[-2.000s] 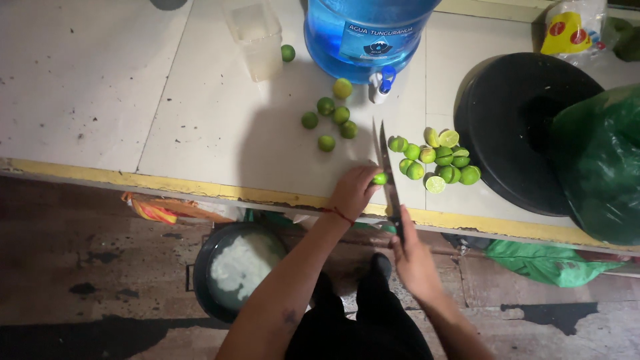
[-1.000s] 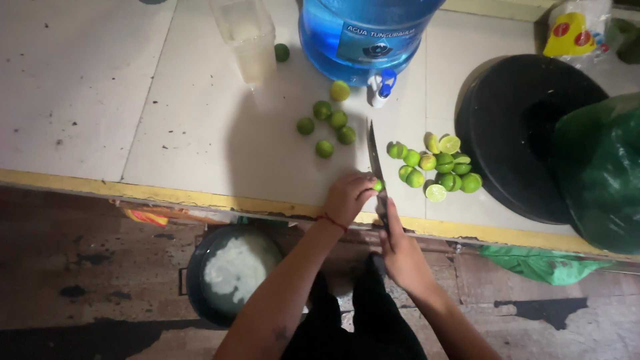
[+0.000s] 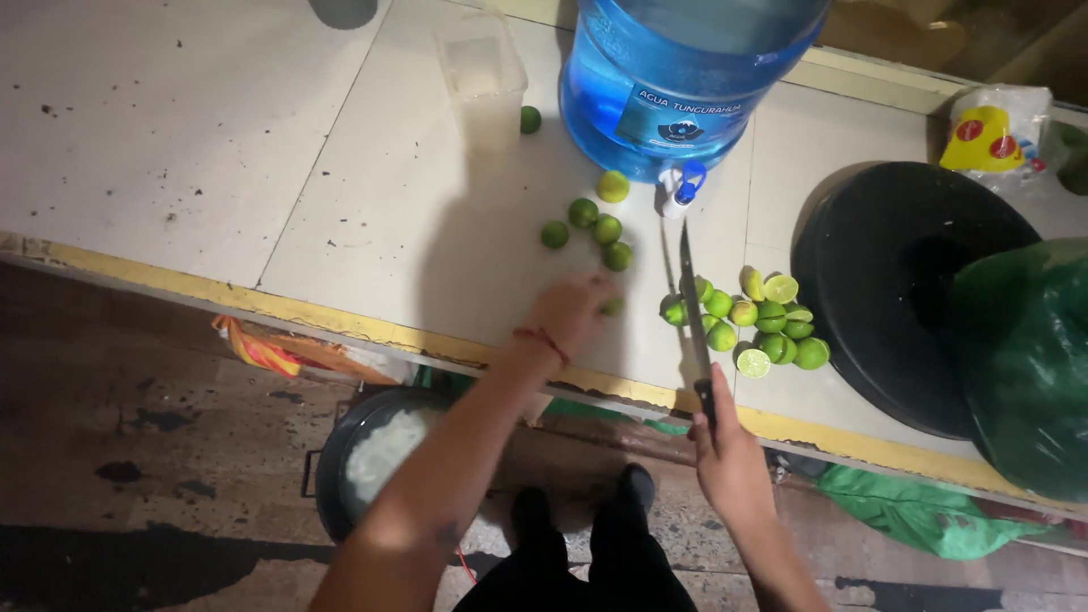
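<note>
My right hand point(image 3: 722, 433) grips a kitchen knife point(image 3: 695, 314) by its black handle, the blade pointing away from me over the counter. My left hand point(image 3: 578, 310), blurred, is over the counter with its fingers at a green lime point(image 3: 612, 306); whether it grips the lime is not clear. Just beyond it lie several whole limes point(image 3: 607, 229) and a yellower one point(image 3: 612, 186). Cut limes point(image 3: 771, 316), some with the pale flesh up, lie in a group right of the blade. Another lime point(image 3: 530, 120) rests beside a clear plastic container point(image 3: 483, 85).
A blue water jug point(image 3: 671, 93) with a spigot point(image 3: 682, 189) stands at the back. At right are a round black lid-like disc point(image 3: 892, 289), a green plastic bag point(image 3: 1028, 365) and a printed plastic bag point(image 3: 994, 136). Below the counter edge point(image 3: 408, 340), a black tub point(image 3: 374, 459) holds whitish contents.
My left hand has moved away from the knife, leftward and toward the whole limes. The knife stays in my right hand, now nearer the cut limes.
</note>
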